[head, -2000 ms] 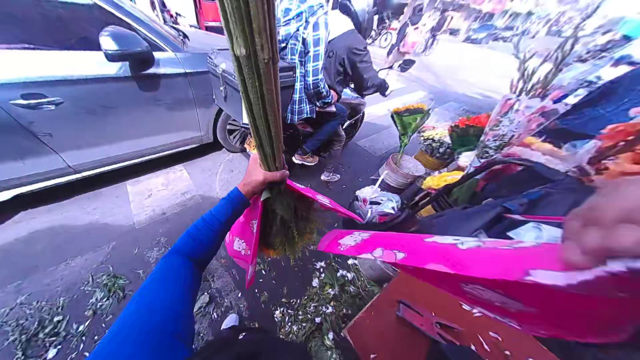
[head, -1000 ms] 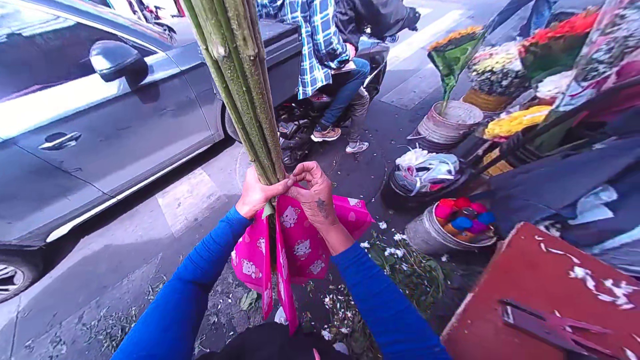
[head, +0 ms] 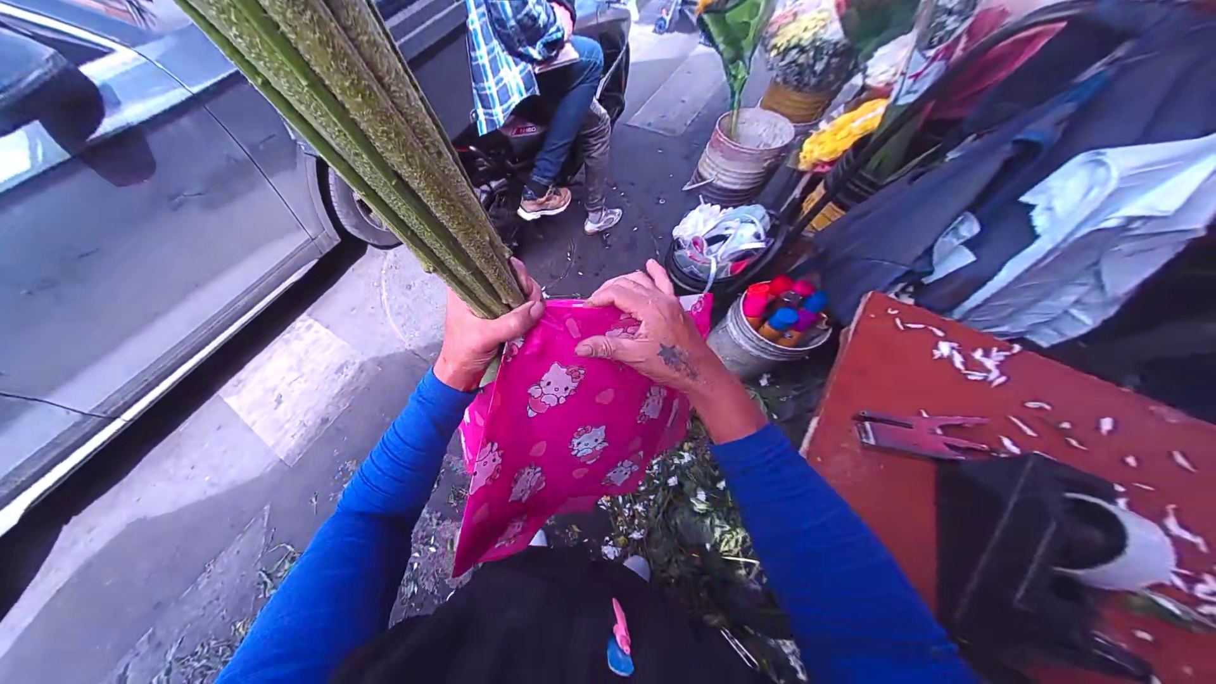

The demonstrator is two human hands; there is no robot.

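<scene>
My left hand (head: pixel 486 328) is closed around a bundle of thick green stems (head: pixel 380 142), which slants up to the top left. Bright pink wrapping paper printed with cartoon cats (head: pixel 570 408) hangs just below that hand and spreads toward the right. My right hand (head: pixel 651 328) lies on the paper's upper edge, its thumb and fingers pressing on it. Whatever part of the bundle is under the paper is hidden.
A grey car (head: pixel 161 218) stands at left. Ahead, a person in a plaid shirt (head: pixel 503 57) sits on a motorcycle. At right are a bucket of colourful bottles (head: pixel 760 342), a flower bucket (head: pixel 746 152) and a red board (head: pixel 912 361) with a stapler-like tool (head: pixel 917 435). Cut greenery (head: pixel 684 522) litters the ground.
The pink paper, held out at the right by my right hand two seconds ago, is now around the bundle's lower part. My right hand has left the stems and moved right onto the paper.
</scene>
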